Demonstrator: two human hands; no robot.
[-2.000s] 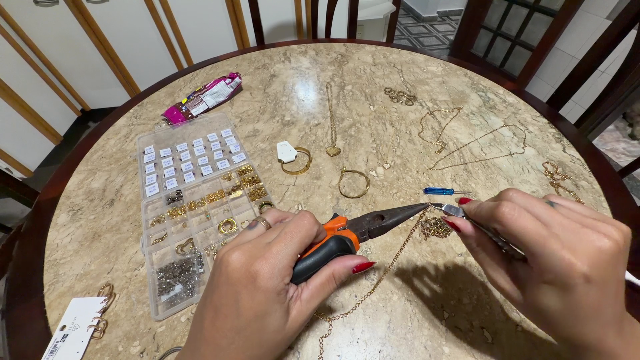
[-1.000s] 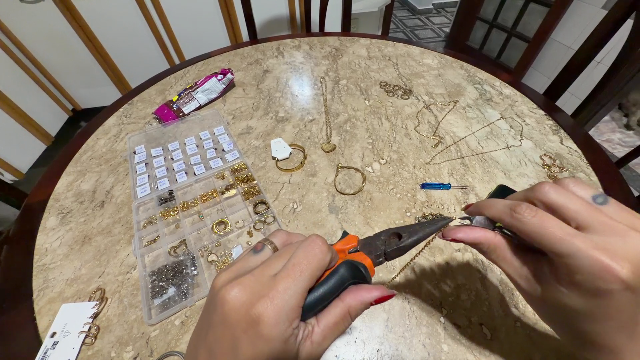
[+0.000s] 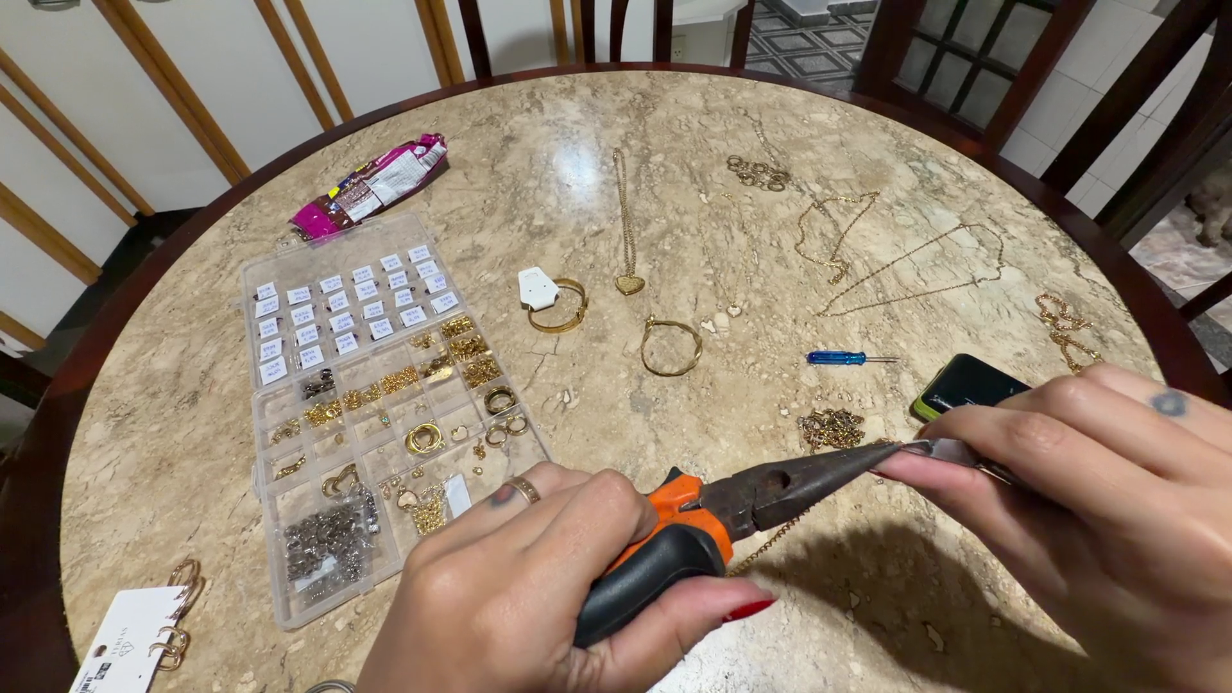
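My left hand point(image 3: 539, 577) grips needle-nose pliers point(image 3: 770, 491) with orange and black handles, jaws pointing right. At their tip, my right hand point(image 3: 1068, 500) holds a small metal tool point(image 3: 948, 450), probably tweezers, mostly hidden by the fingers. What lies between the two tips is too small to tell. Part of a gold chain point(image 3: 770, 547) shows below the pliers. Just behind the jaws lies a heap of chain point(image 3: 832, 428). A small blue screwdriver point(image 3: 837, 358) lies farther back, and a dark device with a green edge point(image 3: 967, 385) is behind my right hand.
A clear compartment box point(image 3: 366, 452) of gold and silver findings lies left, a pink packet point(image 3: 375, 188) behind it. Bangles point(image 3: 672, 346), a heart-pendant necklace point(image 3: 629, 285) and thin chains point(image 3: 914, 269) lie across the marble-patterned table point(image 3: 539, 125). Carded hoop earrings point(image 3: 130, 635) are front left.
The pliers' tip and the metal tool stay together. The dark device behind my right hand shows more than a second ago. Less of the hanging chain shows than two seconds ago.
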